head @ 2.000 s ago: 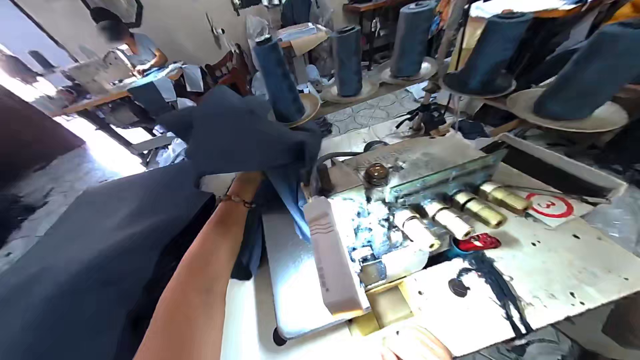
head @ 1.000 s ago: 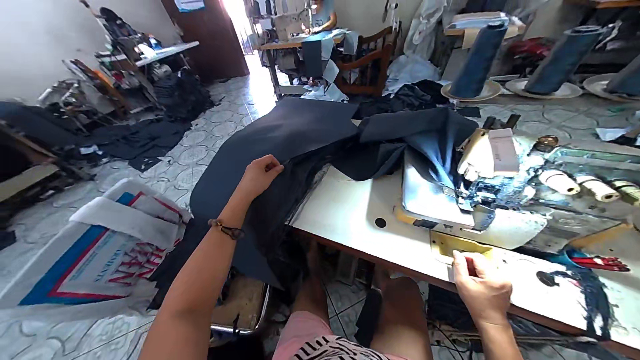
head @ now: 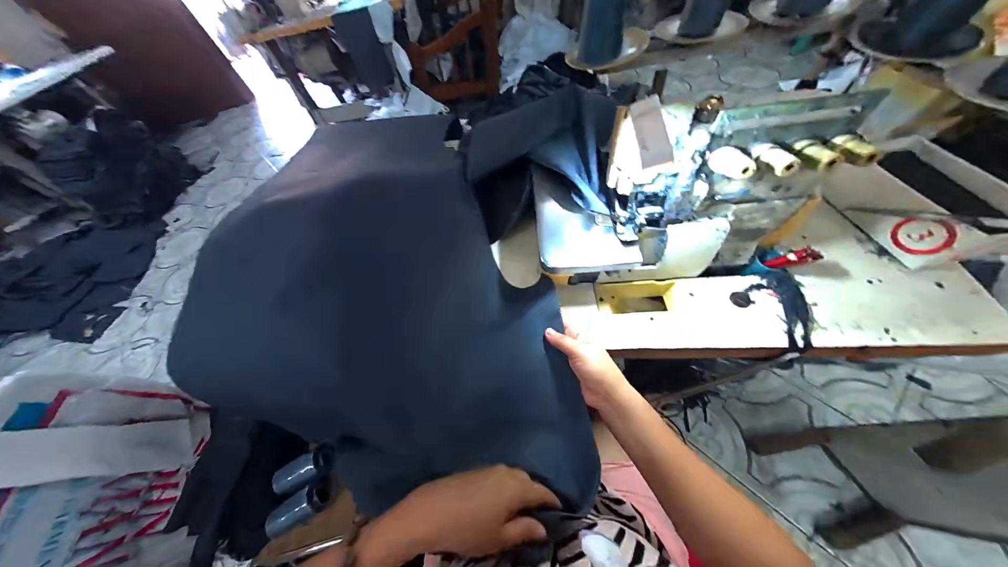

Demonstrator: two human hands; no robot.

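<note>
A large piece of dark navy fabric (head: 339, 291) spreads over the left end of the table and down to my lap. Low in the view, my left hand (head: 480, 508) holds its near edge, fingers curled over the cloth. My right hand (head: 583, 358) pinches the fabric's right edge between thumb and fingers, beside the front edge of the white sewing table (head: 724, 323). Past the hands stands an overlock-type sewing machine (head: 646, 205); more bunched dark fabric (head: 543, 142) lies on its metal plate, close to the presser foot. Whether the two fabric parts are joined cannot be told.
Thread cones (head: 602, 31) on round holders stand at the back. Small thread spools (head: 732, 162) line the machine. Red-handled snips (head: 791, 258) rest in a holder beside dark thread scraps (head: 791, 303). A printed sack (head: 102, 472) lies at lower left, dark cloth heaps (head: 79, 228) on the floor.
My right hand has left the table by the machine and now grips the fabric's edge. My left hand has come down close to my lap with cloth in it. The fabric is spread wider.
</note>
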